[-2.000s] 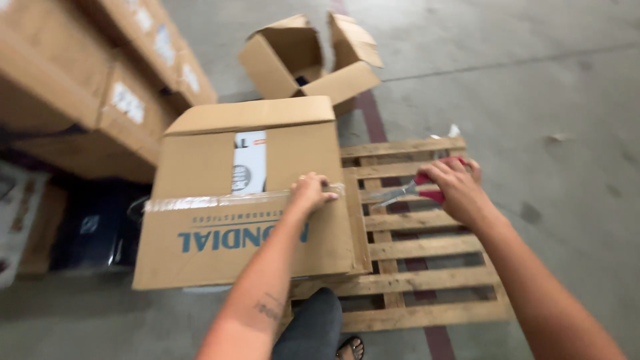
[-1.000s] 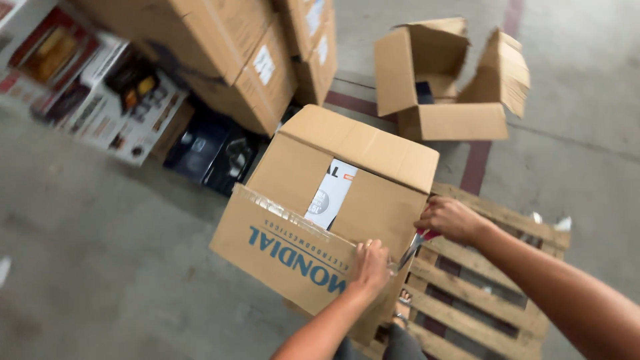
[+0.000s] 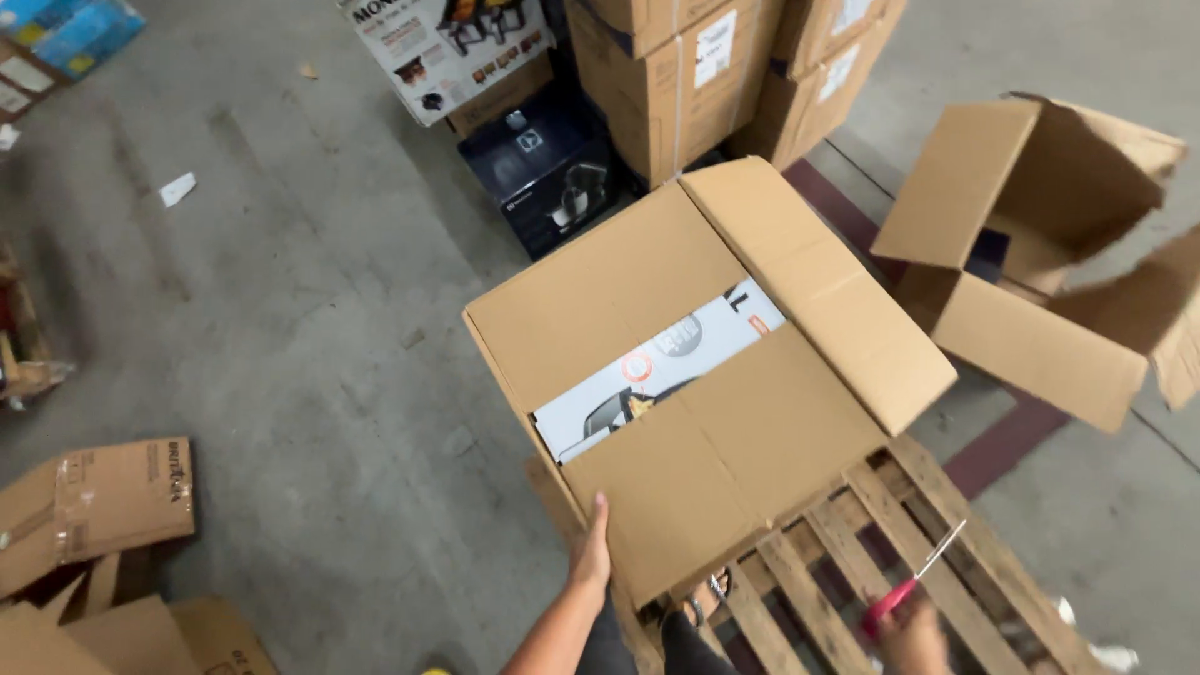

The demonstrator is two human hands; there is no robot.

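A cardboard box [image 3: 656, 403] sits on a wooden pallet [image 3: 853, 525]. One long outer flap is folded back toward the upper right; the inner flaps lie flat with a gap between them. Through the gap shows a printed white carton [image 3: 656, 366]. My left hand [image 3: 592, 553] rests against the near left edge of the box, thumb up on the rim. Over the pallet, right of the box, my right hand [image 3: 909, 637], blurred, holds scissors with a red handle [image 3: 891, 605], blades pointing up and right.
Stacked cardboard boxes [image 3: 694, 84] stand behind, beside a dark blue appliance box [image 3: 544, 169] and a printed white box [image 3: 450, 47]. An opened cardboard box [image 3: 1022, 337] lies at the right. More cardboard [image 3: 103, 506] is at the lower left. My sandaled foot [image 3: 708, 595] is by the pallet.
The near outer flap, taped two seconds ago and raised one second ago, no longer covers the box top. My right hand has moved the scissors away from the box edge. The view has swung left.
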